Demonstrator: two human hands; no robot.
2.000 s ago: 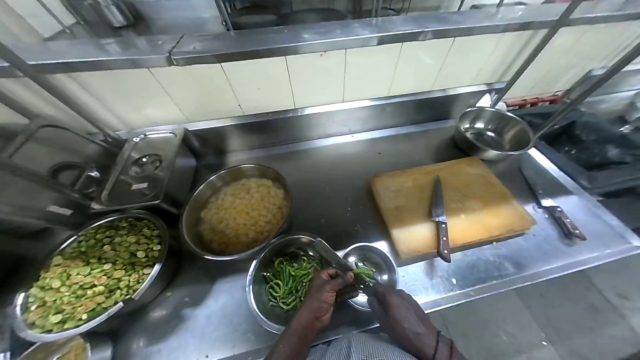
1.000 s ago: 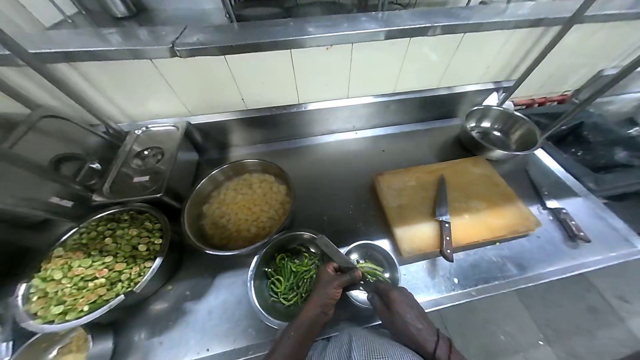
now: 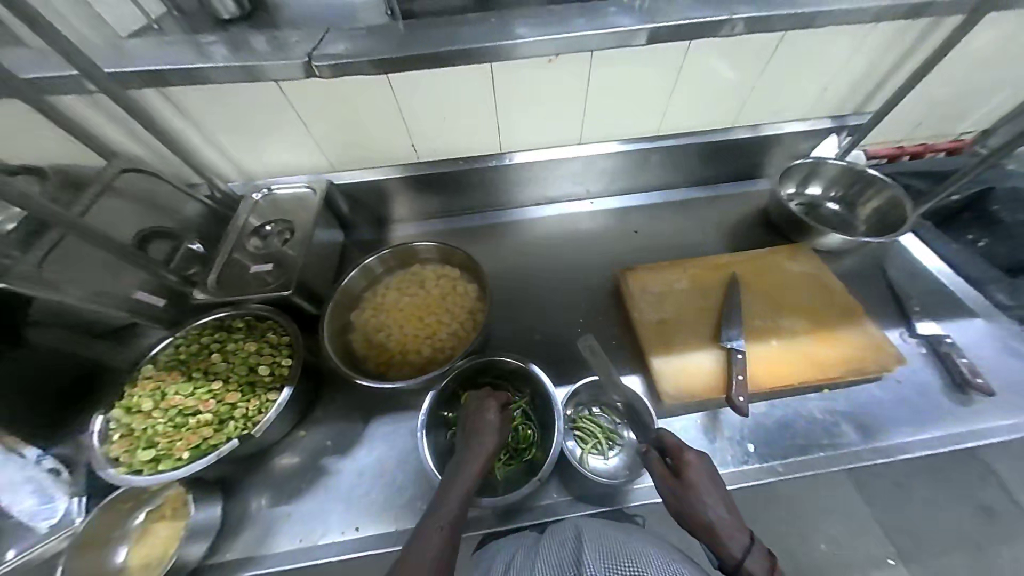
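Note:
My left hand (image 3: 485,424) reaches down into a steel bowl (image 3: 552,389) of long green chillies (image 3: 522,436); its fingers are hidden among them, so its grip does not show. In my right hand (image 3: 690,484) is a knife (image 3: 616,384), its broad blade slanting up and left over a smaller steel bowl (image 3: 570,462). Cut green pieces (image 3: 594,433) lie in that smaller bowl, which stands close beside the chilli bowl.
A second knife (image 3: 732,320) lies on a yellowed cutting board (image 3: 808,304), another knife (image 3: 948,356) right of it. An empty steel bowl (image 3: 840,200) stands behind. Leftward are a bowl of pale chunks in liquid (image 3: 418,320), a pan of sliced green vegetables (image 3: 200,392) and a lidded steel container (image 3: 268,240).
My left hand has moved from beside the knife, over the gap between the two bowls, into the chilli bowl. My right hand has shifted slightly right, still with the knife.

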